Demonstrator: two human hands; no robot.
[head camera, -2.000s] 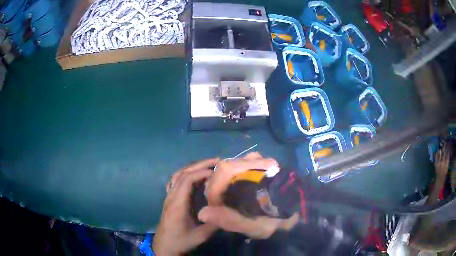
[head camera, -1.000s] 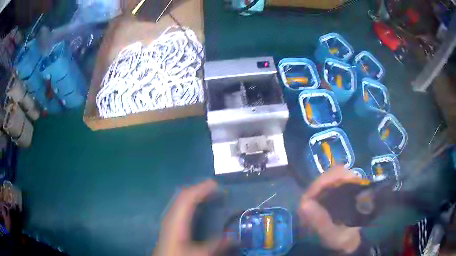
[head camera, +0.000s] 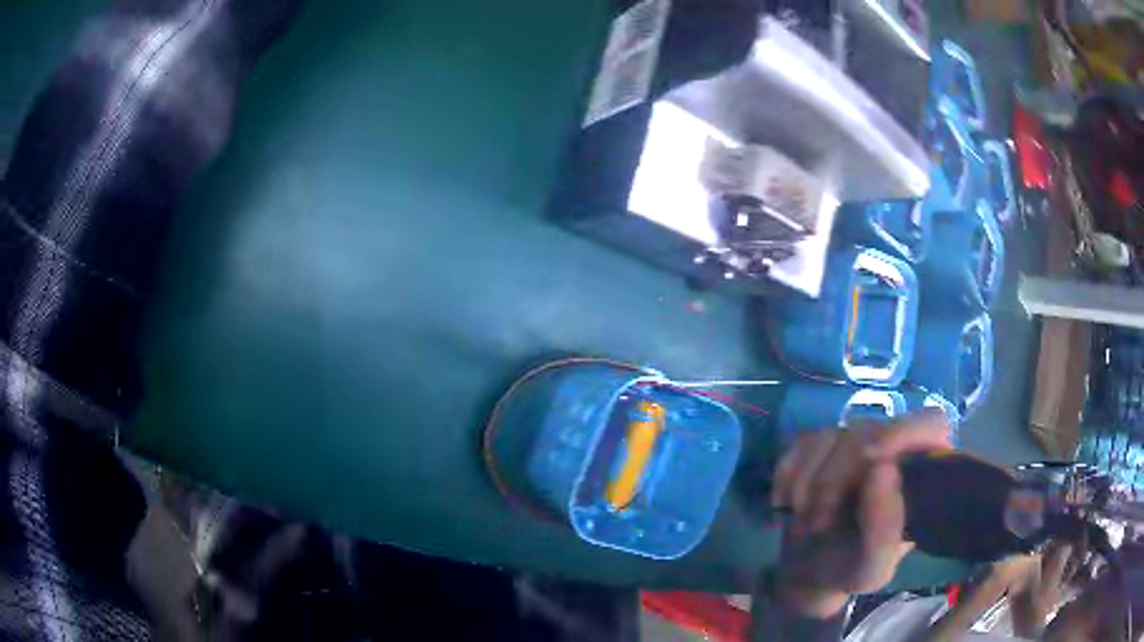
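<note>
A blue housing (head camera: 565, 439) lies on the green bench in front of me, its opening towards me. A yellow-orange inner part (head camera: 635, 457) shows inside it. A thin reddish-dark wire loops around its left side and a pale wire sticks out at its top. My right hand (head camera: 853, 508), blurred, is just right of the housing, not touching it, closed around the dark electric screwdriver (head camera: 966, 504). My left hand is not in view.
The screw feeder (head camera: 671, 169) is tilted at the top. Several blue housings, one with a clear white frame (head camera: 878, 316), are right of it. A dark sleeve (head camera: 75, 238) fills the left edge. Another person's hand (head camera: 991, 596) is at lower right.
The view has turned and moved. My left hand has left the picture. The blue housing now shows whole. My right hand still holds the screwdriver. The carton of white frames is out of view.
</note>
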